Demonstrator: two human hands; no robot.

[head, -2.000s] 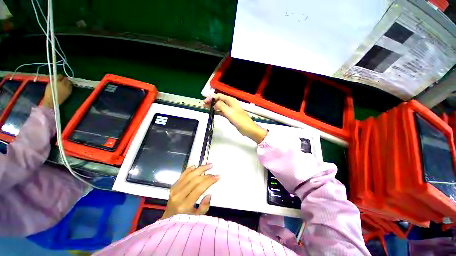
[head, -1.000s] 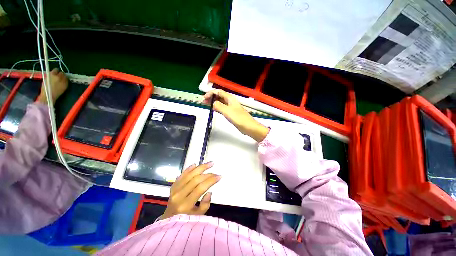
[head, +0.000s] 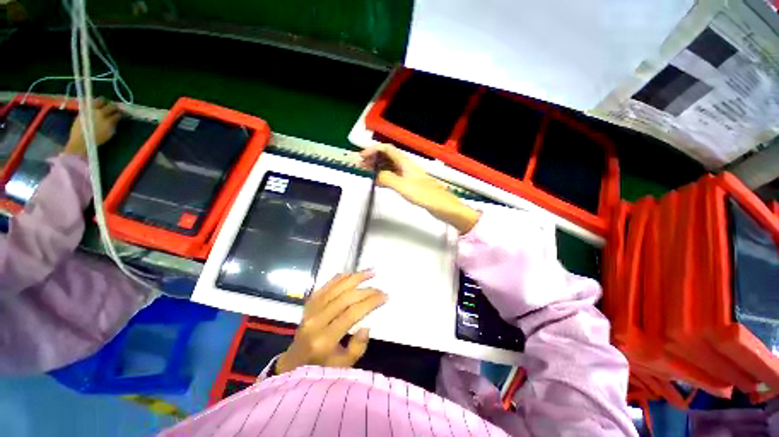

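A tablet stands nearly edge-on, as a thin dark blurred bar, over the middle of the white foam tray. My right hand grips its far end. My left hand has its fingertips at its near end. A dark tablet lies in the tray's left slot. Another tablet with small white and green text lies in the right slot, partly hidden by my right sleeve.
A red tray with a tablet is at left, beside another person's hand and hanging white cables. A red three-tablet tray lies behind. Stacked red trays stand at right. Paper sheets hang above.
The tablet between my hands has turned slightly from its edge-on position and looks blurred. My hands keep their places at its two ends. The camera view has shifted a little.
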